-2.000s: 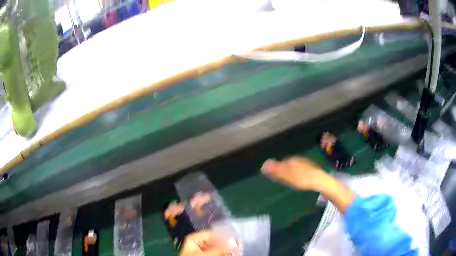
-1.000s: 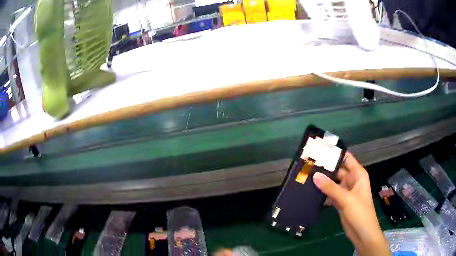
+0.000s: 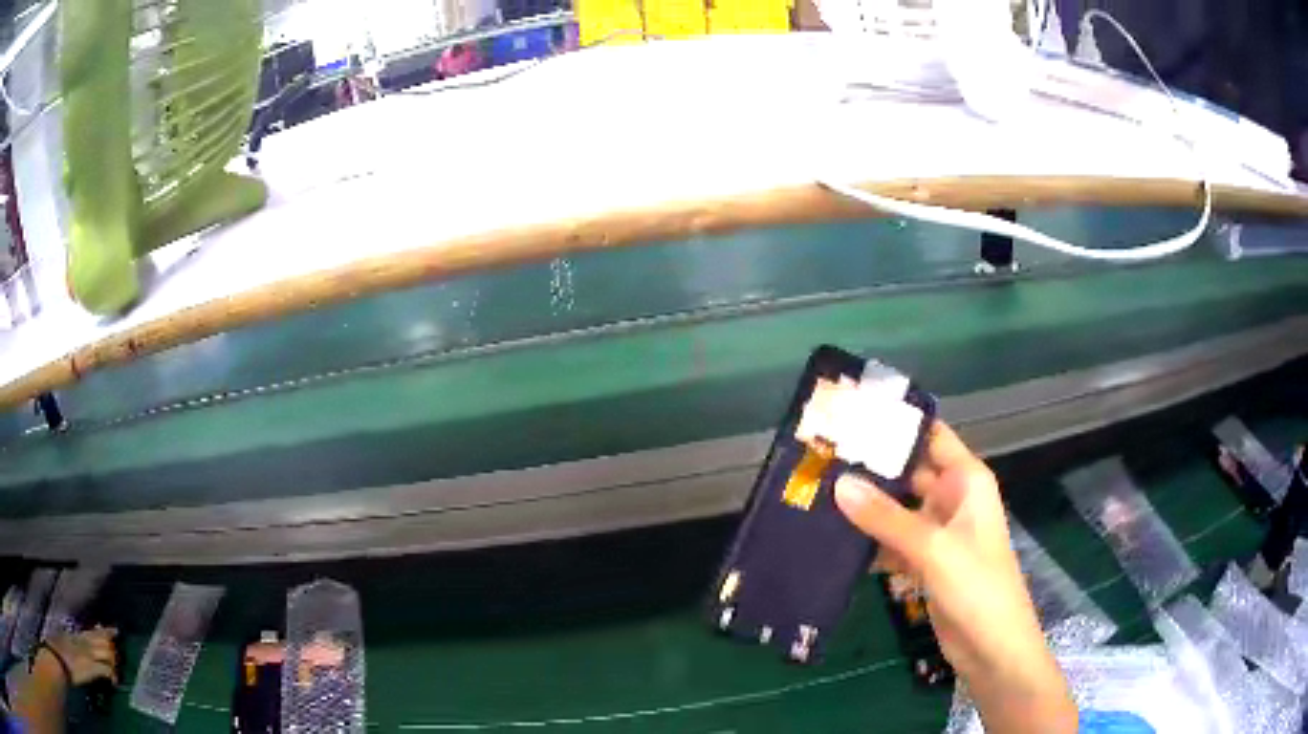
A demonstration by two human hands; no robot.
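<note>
My right hand (image 3: 954, 552) holds a black phone screen module (image 3: 796, 552) above the conveyor belt, tilted, its back towards me. The thumb lies on the back and the fingers are behind the right edge. The back shows white and copper patches and an orange flex cable (image 3: 808, 475). My left hand is not in view. A bagged module (image 3: 324, 660) lies at the lower left beside a bare module (image 3: 258, 688). Another bare module (image 3: 911, 617) lies partly behind my right hand.
Empty bubble bags (image 3: 1148, 688) are heaped at the lower right. Another person's hand (image 3: 86, 657) is at the lower left edge. The dark green belt (image 3: 574, 660) runs across below a white shelf (image 3: 574, 136) with a green fan (image 3: 101, 172) and a white cable (image 3: 1105, 250).
My right hand, empty two seconds ago, holds the module, which has shifted slightly left since one second ago. My left hand has left the picture. Pieces on the belt appear further left.
</note>
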